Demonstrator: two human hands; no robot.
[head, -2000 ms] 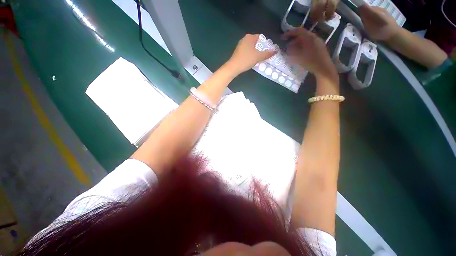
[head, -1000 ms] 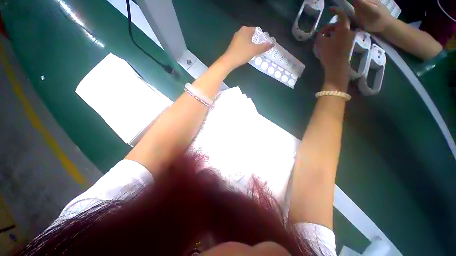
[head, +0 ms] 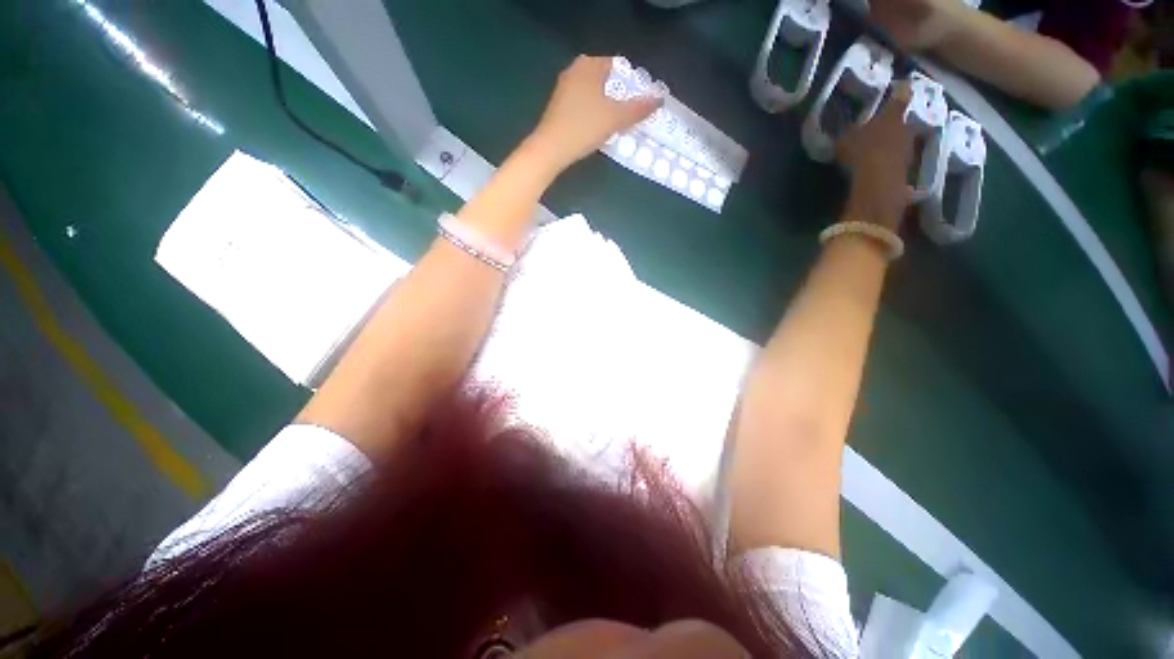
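Observation:
My left hand is shut on a sticker sheet with a row of round pale dots, its end curled at the fingers. My right hand is at the white plastic housings, between one housing and another; it is dark and blurred, and I cannot tell whether it holds a sticker or a housing. One more housing stands to the left and another to the right, on the green belt. A large white stack of sheets lies between my forearms.
A second white stack lies at left. A metal post rises beside a black cable. Another person's forearm is at the far side, by the pale rail. A white rolled item is at lower right.
My right hand has moved from the sticker sheet over to the housings. My left hand still holds the sheet. The view has shifted, and more of the rolled item shows.

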